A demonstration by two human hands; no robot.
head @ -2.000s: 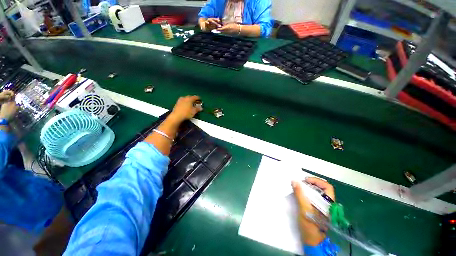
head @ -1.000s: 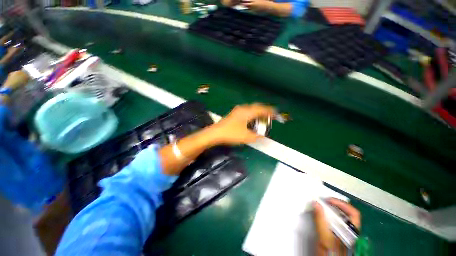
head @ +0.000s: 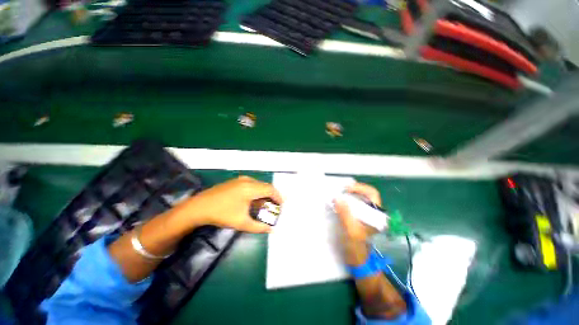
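My left hand (head: 238,202) holds a small module (head: 268,212), black with white and gold inside, between thumb and fingers at the left edge of the white paper sheet (head: 303,254). My right hand (head: 357,219) is closed around a white pen-like dispensing syringe (head: 367,212) over the sheet's right edge. Its bright green cap (head: 398,223) points right, with a thin dark wire or tube running down from there. The two hands are apart. The picture is slightly blurred, and the syringe tip cannot be made out.
Several modules (head: 247,119) lie on the green conveyor belt (head: 190,101) behind the white rail (head: 305,161). A black blister tray (head: 114,222) lies under my left forearm. A second white paper (head: 444,266) and a black controller (head: 532,222) are at right. A grey post (head: 508,130) slants at right.
My left hand has moved from the belt rail to the paper sheet with a module in it. The view has turned right and down. My right hand still holds the syringe.
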